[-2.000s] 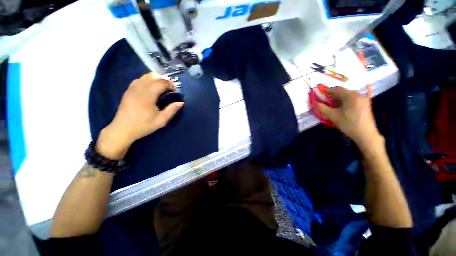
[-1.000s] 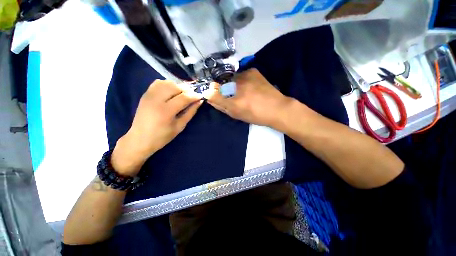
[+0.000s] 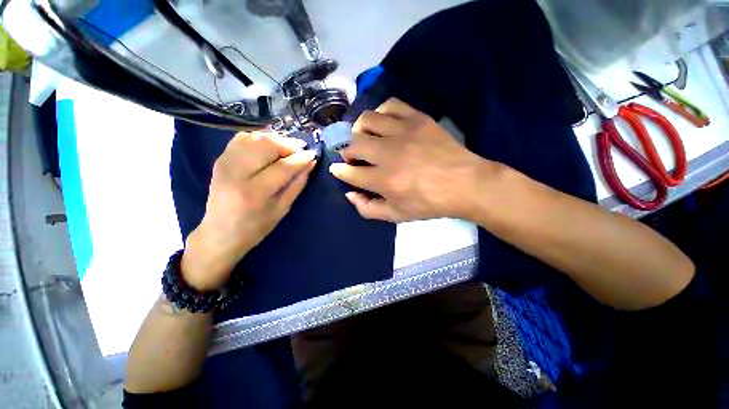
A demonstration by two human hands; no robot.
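Note:
The dark navy garment panel (image 3: 320, 248) lies flat on the white table, its upper edge at the presser foot. My left hand (image 3: 254, 192) pinches the panel's edge between thumb and fingertips just left of and below the foot. My right hand (image 3: 408, 164) is right of the foot beside the grey-white knob (image 3: 337, 136), fingers curled over the cloth; whether they grip it cannot be told. The needle area (image 3: 308, 128) is partly hidden by fingertips and metal parts. A larger navy garment part (image 3: 499, 104) lies under and behind my right forearm.
Red-handled fabric scissors (image 3: 639, 156) lie at the right, with thread snips (image 3: 675, 100) beyond them. The machine's metal parts (image 3: 128, 72) hang close above my left hand. A printed ruler (image 3: 352, 303) runs along the table's front edge.
My right hand has let go of the red scissors and come to the cloth by the foot. Since then its fingers have drawn slightly back and spread. My left hand remains by the foot. The view is closer.

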